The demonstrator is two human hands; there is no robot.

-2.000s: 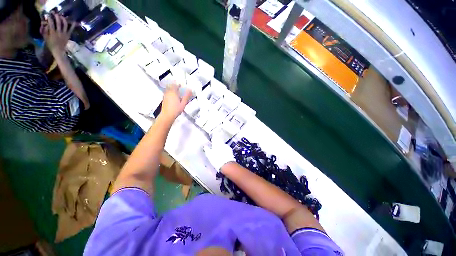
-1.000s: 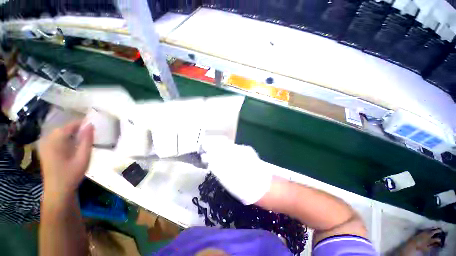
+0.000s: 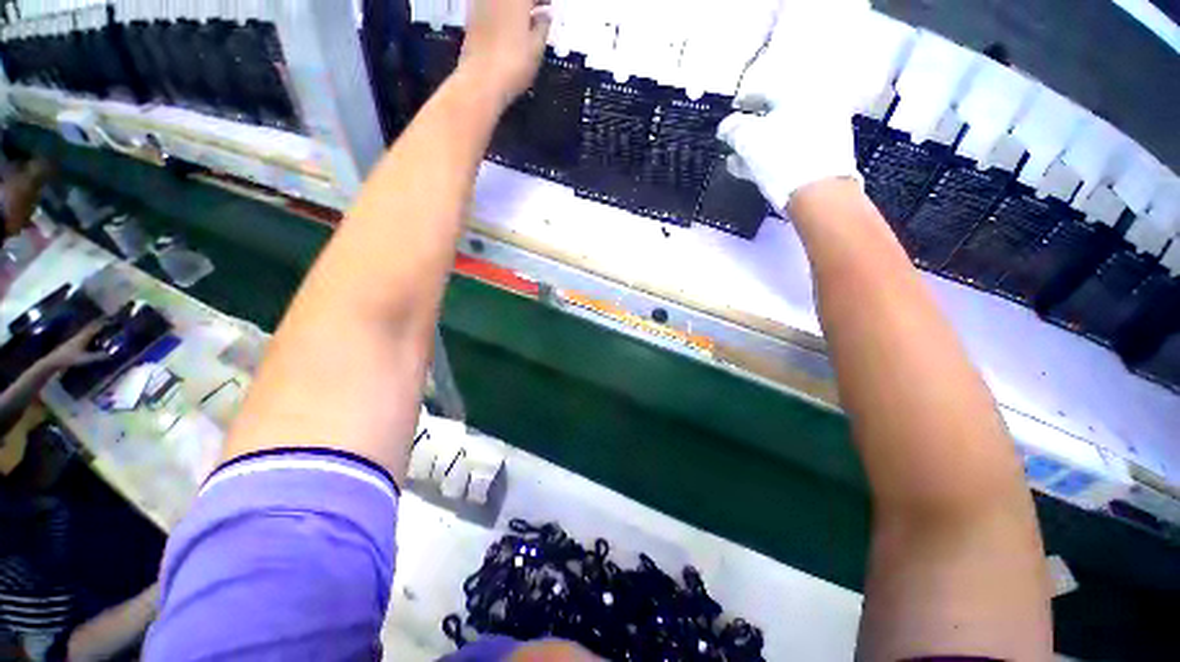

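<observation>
Black retail boxes [image 3: 634, 136] with white flaps standing up are packed tightly on the raised white shelf at the top. My left hand [image 3: 507, 45], bare, is at the flaps on the left part of this run; its fingers are partly cut off by the top edge, so its grip is unclear. My right hand [image 3: 796, 123], in a white knit glove, has its fingers curled at the right end of the same run. A heap of black looped cables [image 3: 589, 595] lies on the white bench below, between my forearms.
More boxes [image 3: 996, 220] stand at right on the shelf, others at far left behind a white post [image 3: 334, 91]. The green belt [image 3: 621, 401] runs between shelf and bench. A few white open boxes [image 3: 453, 468] stand by the heap. Another person's hand [image 3: 75, 347] is at left.
My view has swung up to the shelf. Both hands have moved from the bench, across the belt, up to the shelf boxes. Few white boxes now show beside the heap.
</observation>
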